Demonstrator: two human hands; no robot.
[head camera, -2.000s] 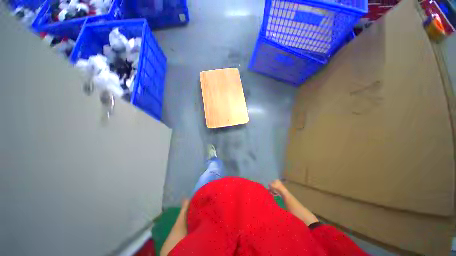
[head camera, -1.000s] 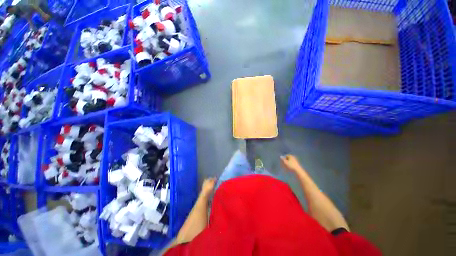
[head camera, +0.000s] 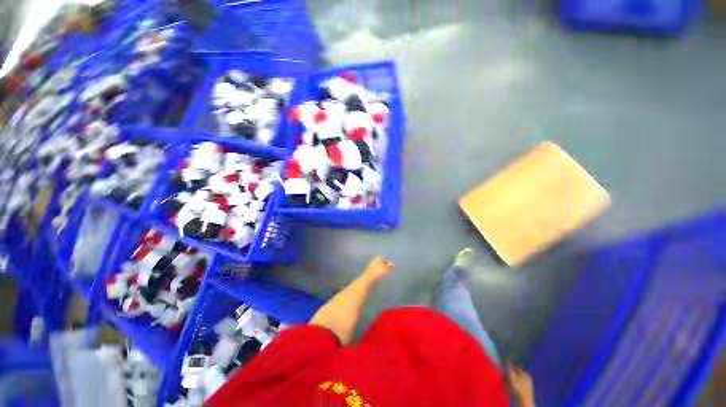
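My left hand (head camera: 379, 269) hangs in front of my body, over the floor near the blue crates; it is small and blurred, and nothing shows in it. My right hand (head camera: 519, 381) is low at the right side of my red shirt, partly cut off by the bottom edge, and its fingers cannot be made out. A flat pale wooden board (head camera: 535, 204) with rounded corners lies on the grey floor ahead, turned at an angle. Neither hand touches it.
Blue crates (head camera: 400, 143) filled with white, black and red wrapped parts stand in rows at the left. A large blue slatted crate (head camera: 637, 318) is blurred at the lower right. Another blue crate (head camera: 629, 14) is at the top right. My shoe (head camera: 463, 257) is on the floor.
The view has turned to the left and forward. The board now appears further right and rotated, and the filled crates are nearer the middle. The cardboard seen at right earlier is gone from view.
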